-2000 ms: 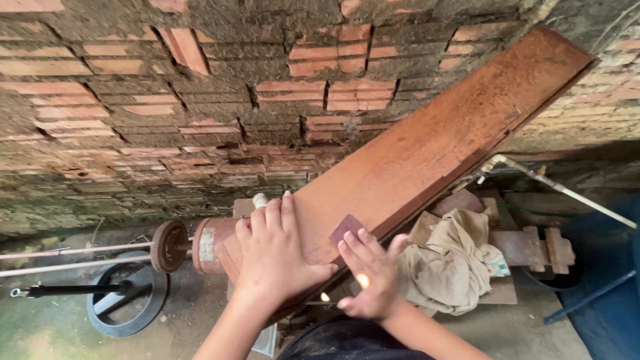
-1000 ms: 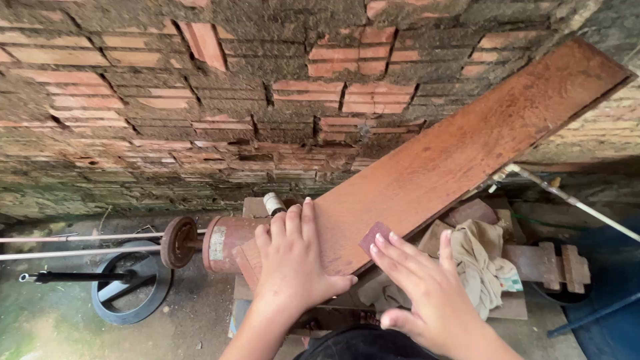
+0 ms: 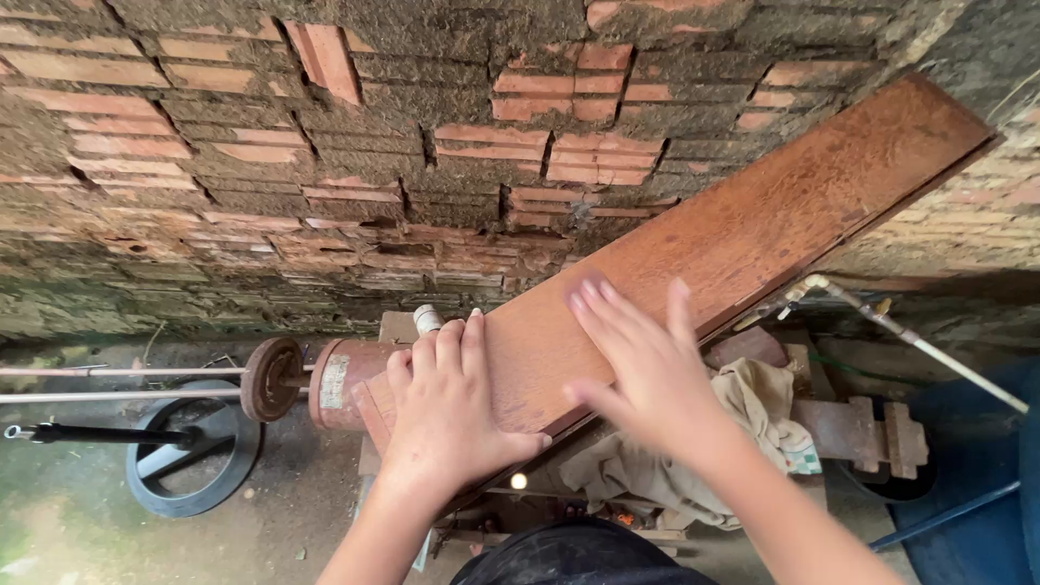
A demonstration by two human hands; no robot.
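A long reddish-brown wooden board (image 3: 747, 219) slants from lower centre up to the right, toward the brick wall. On its near end my left hand (image 3: 447, 398) lies flat, fingers spread, thumb at the lower edge. My right hand (image 3: 642, 366), somewhat blurred, presses a small dark red piece of sandpaper (image 3: 589, 284) on the board's face with its fingertips, near the upper edge. The sandpaper is partly hidden under the fingers.
A rusty metal cylinder (image 3: 349, 382) with a round flange lies left of the board. A beige cloth (image 3: 751, 406) sits below it at right, near a pipe (image 3: 918, 341) and a blue container (image 3: 967, 479). A black wheel-shaped base (image 3: 195, 447) rests on the floor; a brick wall (image 3: 528, 154) stands behind.
My right hand has moved with the sandpaper from near the board's lower edge to near its upper edge. My left hand has stayed on the board's near end.
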